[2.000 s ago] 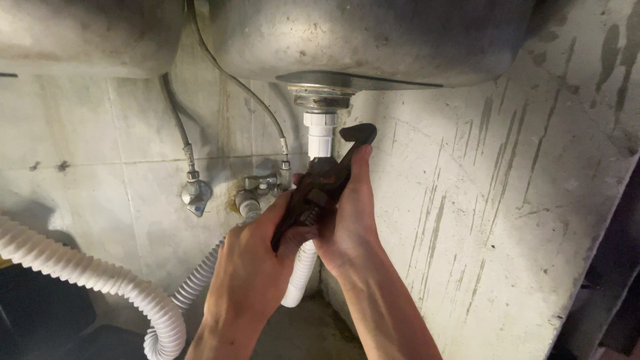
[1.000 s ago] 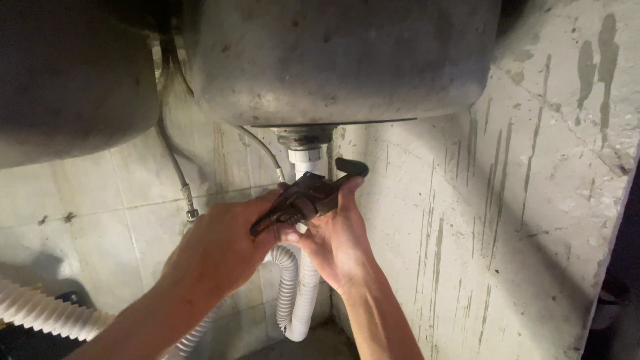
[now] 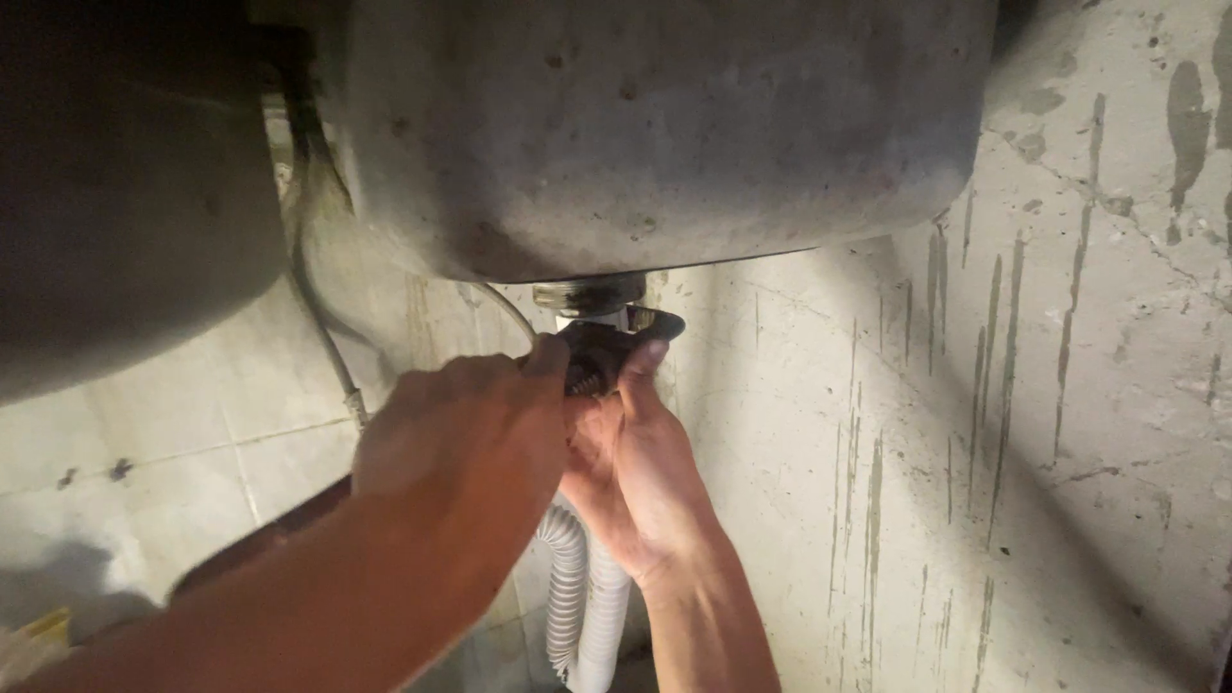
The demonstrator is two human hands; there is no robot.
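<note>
A dark adjustable wrench [image 3: 602, 356] is held by both hands just below the drain fitting [image 3: 589, 294] of a metal sink basin. Its jaws are at the white plastic pipe nut [image 3: 592, 320]; how tightly they sit is hidden. My left hand [image 3: 462, 414] closes around the handle, which runs down-left behind my forearm. My right hand [image 3: 630, 452] is below and right of the wrench head, with its thumb against the jaw. White corrugated drain hose [image 3: 602, 616] hangs in a loop beneath.
The sink basin [image 3: 654, 144] hangs overhead, with a second basin [image 3: 125, 212] at the left. A supply hose [image 3: 322, 327] runs down the tiled back wall [image 3: 173, 414]. A stained wall [image 3: 914, 433] stands close on the right. A yellow object [image 3: 48, 626] lies at lower left.
Both hands have raised the wrench from lower on the pipe to the nut under the drain fitting. My left hand has moved onto the handle. The view has come closer.
</note>
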